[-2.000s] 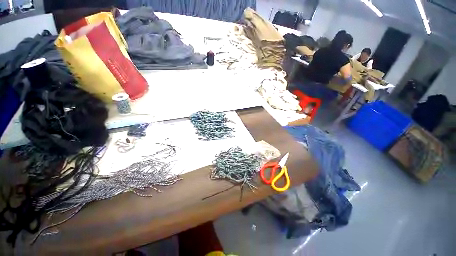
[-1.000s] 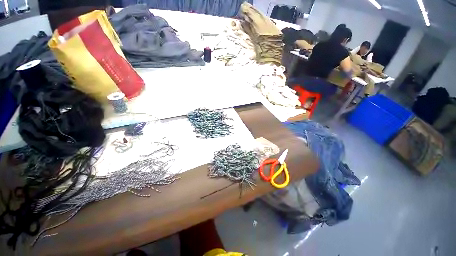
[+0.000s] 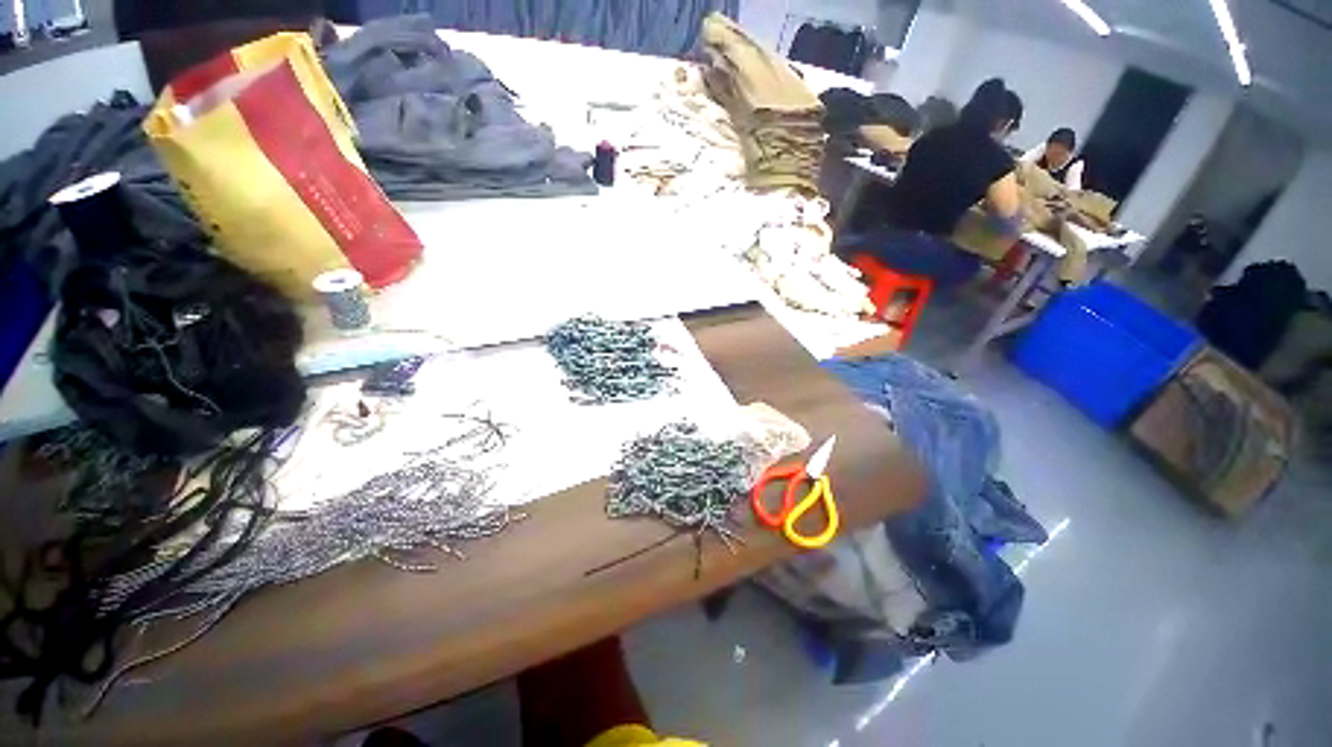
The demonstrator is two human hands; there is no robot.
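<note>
Neither of my hands is in the picture. Loose grey-and-white flecked cords point(image 3: 336, 528) lie fanned on the white sheet point(image 3: 563, 438) and the brown table point(image 3: 482, 613). Black cords point(image 3: 88, 584) lie at the left. One tangled grey-green heap of cords point(image 3: 609, 359) lies on the sheet, and a nearer heap point(image 3: 675, 474) lies at the table's right part. Scissors point(image 3: 798, 501) with one red-orange and one yellow handle loop lie beside the nearer heap, blades pointing away. A crinkled pale plastic bag point(image 3: 771, 432) touches that heap.
A yellow and red shopping bag point(image 3: 278, 168), a thread spool point(image 3: 343, 299) and a bunched black bag point(image 3: 168, 343) are at the back left. Denim clothing point(image 3: 950, 511) is beyond the right edge. Blue crate point(image 3: 1106, 358) stands on the floor. Two people sit at a far table.
The view has shifted slightly. The yellow patch at the bottom edge has changed its visible shape a little. The things on the table have not moved.
</note>
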